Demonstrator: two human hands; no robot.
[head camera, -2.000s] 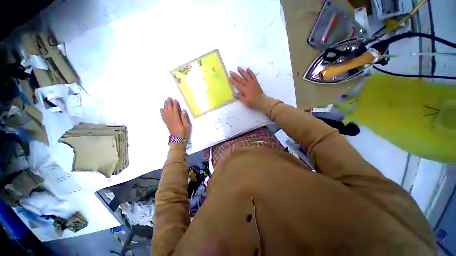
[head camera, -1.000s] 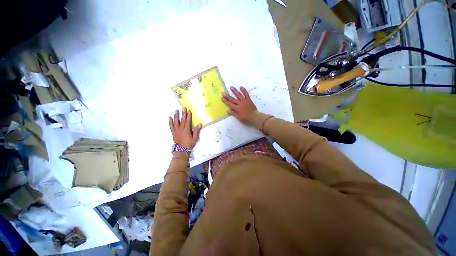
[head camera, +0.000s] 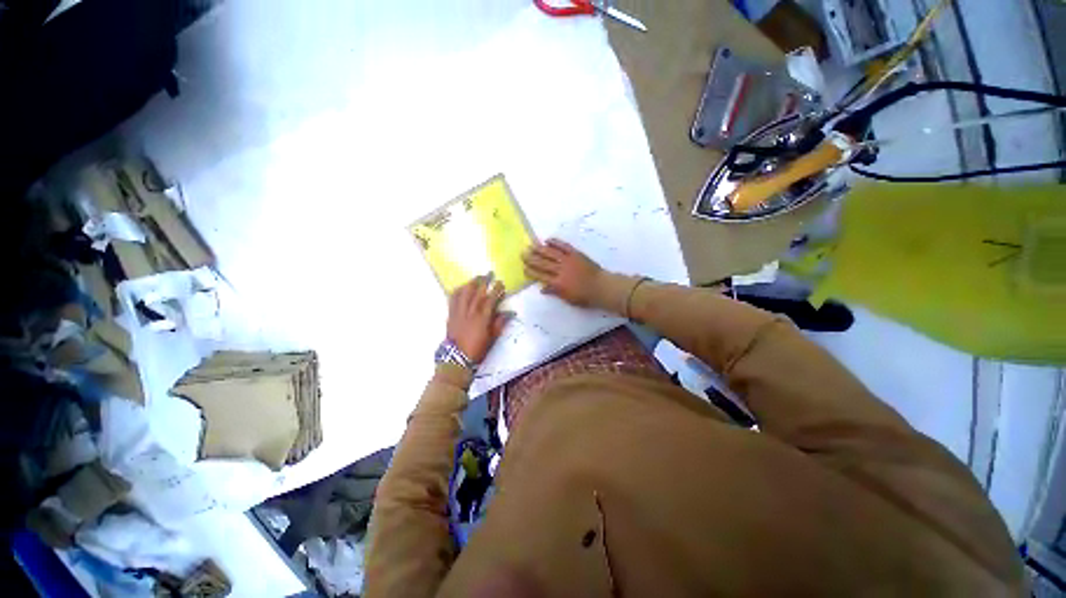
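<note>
The yellow template (head camera: 477, 240) with dark handwriting lies flat on the white table cover, with narrow beige edges showing around it. My left hand (head camera: 476, 318) rests on its near lower edge, fingers pointing up onto the yellow. My right hand (head camera: 563, 272) lies flat at its right edge, fingertips on the lower right corner. Neither hand grasps anything; the left fingers lie close together and the right ones are slightly apart. A stack of beige pocket pieces (head camera: 251, 409) stands on the left of the table.
The steam iron (head camera: 772, 181) lies on the brown sheet (head camera: 666, 140) at right, beside the grey iron rest (head camera: 713, 99). Red-handled scissors (head camera: 590, 9) are at the far edge. A large yellow sheet (head camera: 935, 263) is at right. Beige bundles (head camera: 158, 222) and scraps heap at left.
My left hand has moved from beside the template onto its near edge. My right hand has slid toward the lower right corner. The view has shifted, bringing the scissors into sight.
</note>
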